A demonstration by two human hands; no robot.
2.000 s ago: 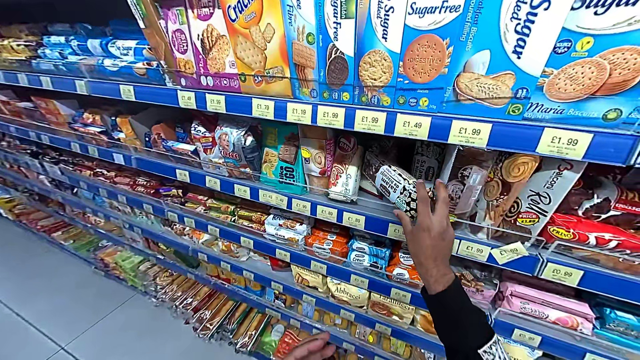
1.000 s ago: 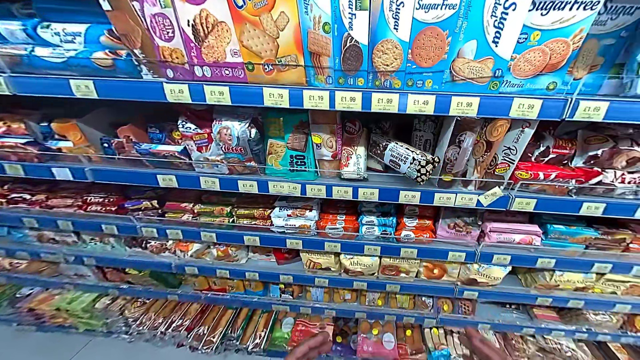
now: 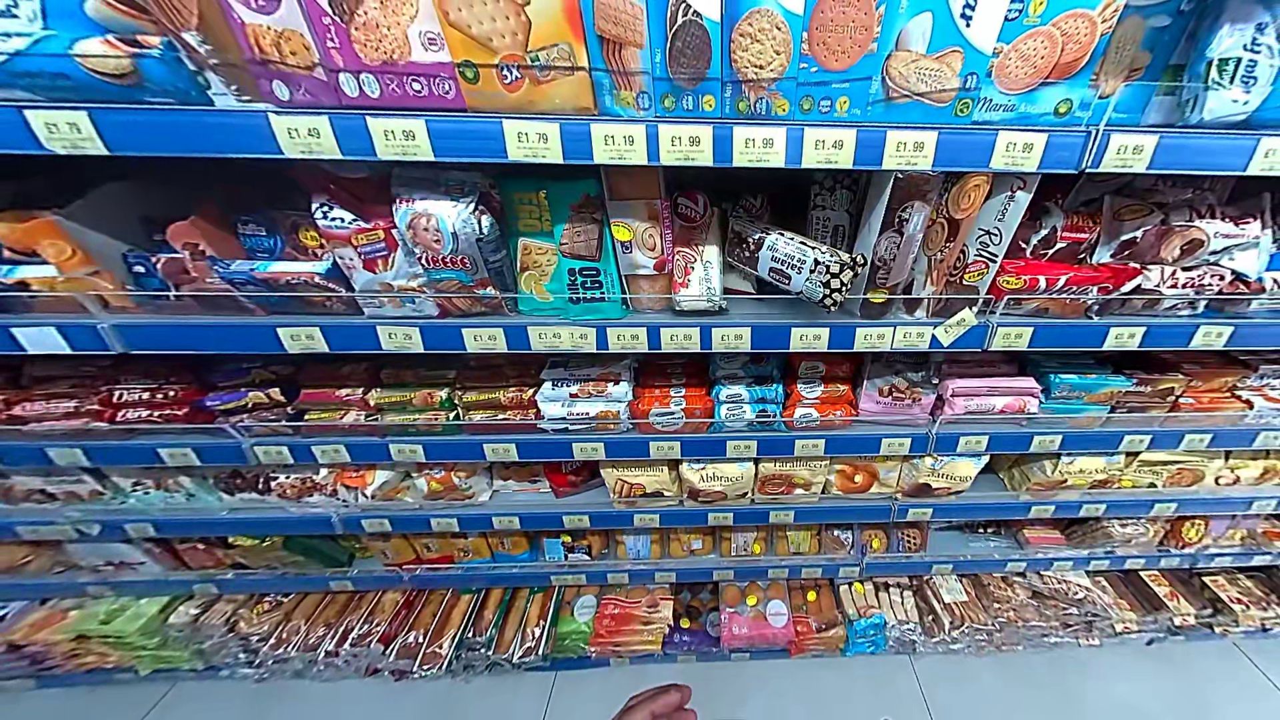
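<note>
Only the fingertips of my left hand (image 3: 655,703) show, at the bottom edge over the floor; they look close together, and the palm is hidden. My right hand is out of view. On the second shelf a black-and-white patterned packet (image 3: 795,265) lies tilted. To its left stand a white-and-red 7 Days packet (image 3: 697,250) and a teal biscuit packet (image 3: 563,245). A brown-and-white roll cake box (image 3: 970,240) leans to its right.
Blue biscuit boxes (image 3: 910,60) and an orange cracker box (image 3: 518,55) line the top shelf. Below are rows of wrapped biscuits, cream bags (image 3: 717,481) and bagged pastries (image 3: 420,625). Clear plastic guards front the shelves, above a tiled floor (image 3: 770,690).
My right hand was at the black-and-white packet two seconds ago, then low at the bottom edge, and is now out of view. The packet lies on the shelf. The view has turned.
</note>
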